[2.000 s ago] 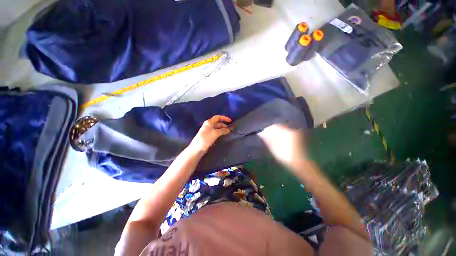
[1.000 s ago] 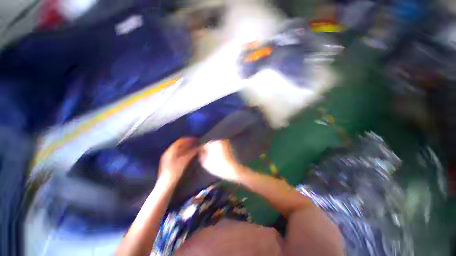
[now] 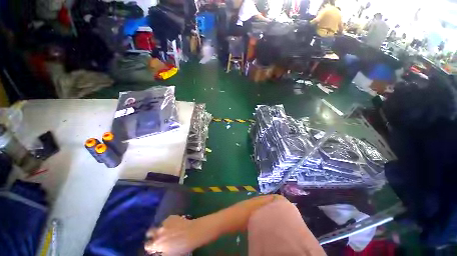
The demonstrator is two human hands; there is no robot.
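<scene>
The navy garment with a shiny lining (image 3: 125,215) lies over the near table edge at the lower left. My right hand (image 3: 170,236) is at its right part, low in the picture, with the fingers bent down at the cloth. The fingertips are blurred, and I cannot tell what they hold. No needle, thread or button can be made out. My left hand is not in view; the picture's bottom edge cuts off the work.
The off-white table (image 3: 75,117) bears three dark thread cones (image 3: 107,155) with orange tops and a bagged garment (image 3: 145,117). A tape measure (image 3: 48,240) lies lower left. Piles of polybagged garments (image 3: 305,150) stand right on the green floor. People (image 3: 328,20) are at the back.
The view has swung right and up, bringing the workshop and bag piles into view. My left hand has left the picture; my right hand now shows low, at the garment.
</scene>
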